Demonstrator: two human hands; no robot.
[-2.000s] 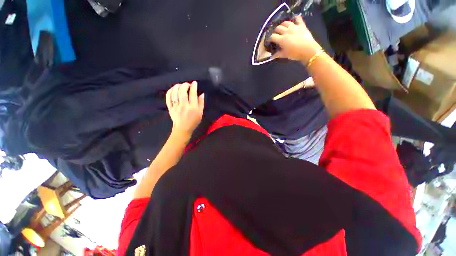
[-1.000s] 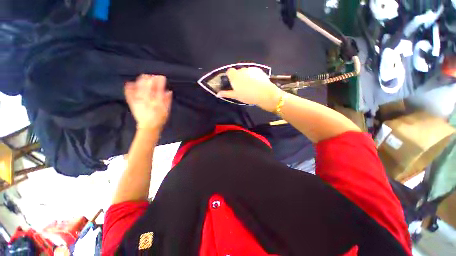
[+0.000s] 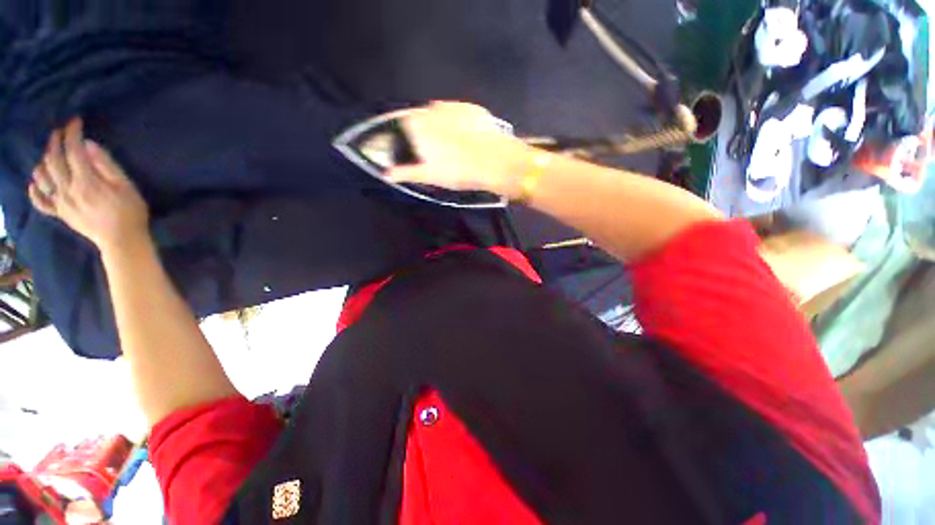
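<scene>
A dark navy garment [image 3: 236, 133] lies stretched across the black table cover [image 3: 431, 51], its left part bunched. The steam iron [image 3: 379, 149], with a bright silver rim, points left over the garment's right part. My right hand [image 3: 451, 149] is closed around its handle and hides most of it. My left hand [image 3: 92, 190] lies on the garment at the far left, fingers apart. Whether it pinches any cloth is hard to see.
The steam hose [image 3: 625, 142] runs right from the iron to a round dark ring [image 3: 707, 115] at the table's right edge. A side stand [image 3: 733, 154] holds black and white pieces. A cardboard box [image 3: 810, 269] is at right. Red items [image 3: 87, 472] lie low at left.
The iron in my right hand came down from the upper right onto the garment and then moved left. My left hand slid far left along the cloth, which looks flatter. The view has shifted.
</scene>
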